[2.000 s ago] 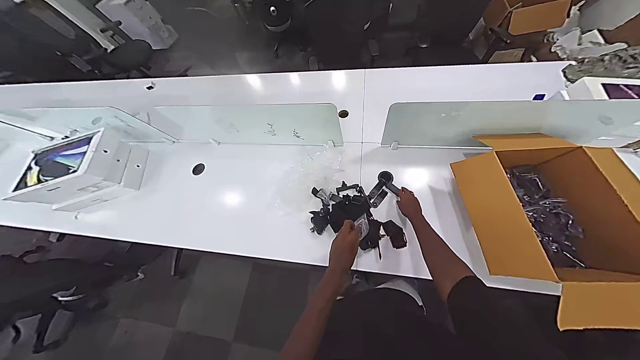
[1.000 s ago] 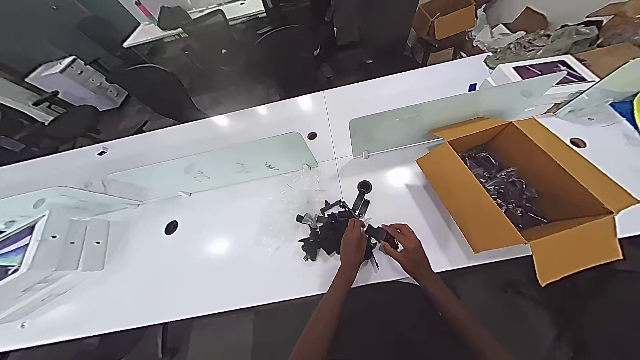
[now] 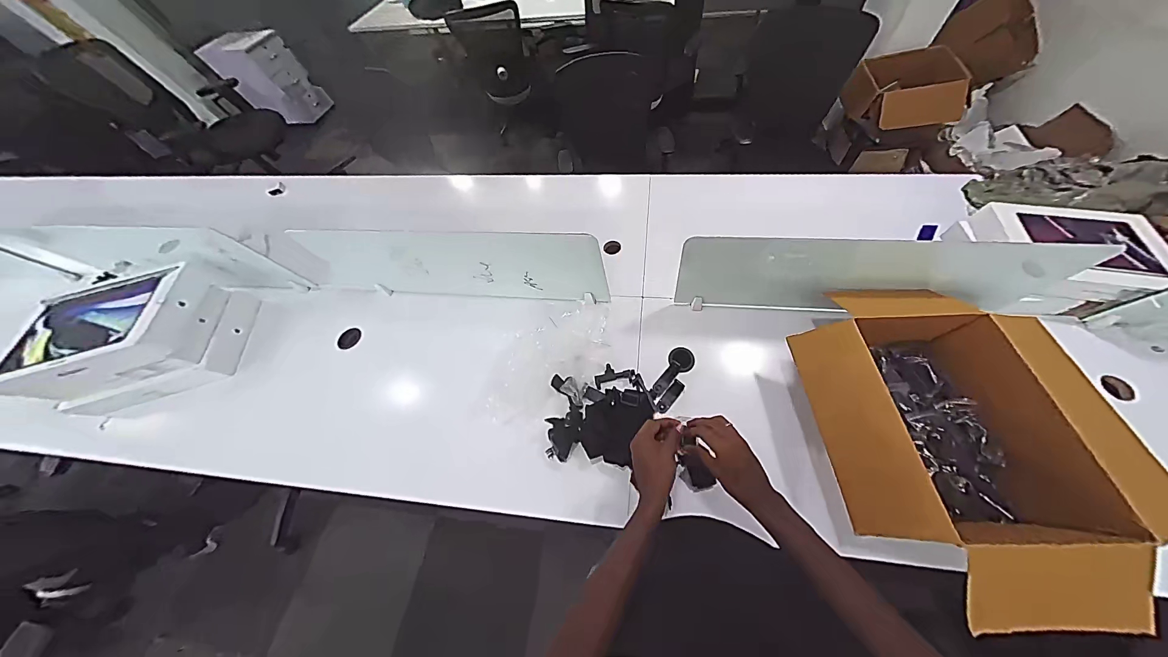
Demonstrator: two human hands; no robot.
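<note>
Both my hands meet over the white desk, at the right edge of a pile of black plastic parts (image 3: pixel 607 424). My left hand (image 3: pixel 655 449) and my right hand (image 3: pixel 725 449) pinch a small item between their fingertips; the fingers mostly hide it, and it seems to have clear plastic and a dark part. A black part with a round end (image 3: pixel 681 359) lies just beyond my hands. Another dark piece (image 3: pixel 698 470) sits under my right hand. Crumpled clear plastic bags (image 3: pixel 547 360) lie left of the pile.
An open cardboard box (image 3: pixel 885 456) with many plastic-wrapped dark items stands at right. Frosted glass dividers (image 3: pixel 447 265) run along the desk (image 3: pixel 274 411). White boxes with printed lids (image 3: pixel 182 328) are stacked at left; another (image 3: pixel 1077 237) lies beyond the right divider. Cable holes pierce the desktop.
My hands have come together at the fingertips; two seconds ago they were apart, with my right hand at the round-ended black part. That part now lies free on the desk. The view has shifted.
</note>
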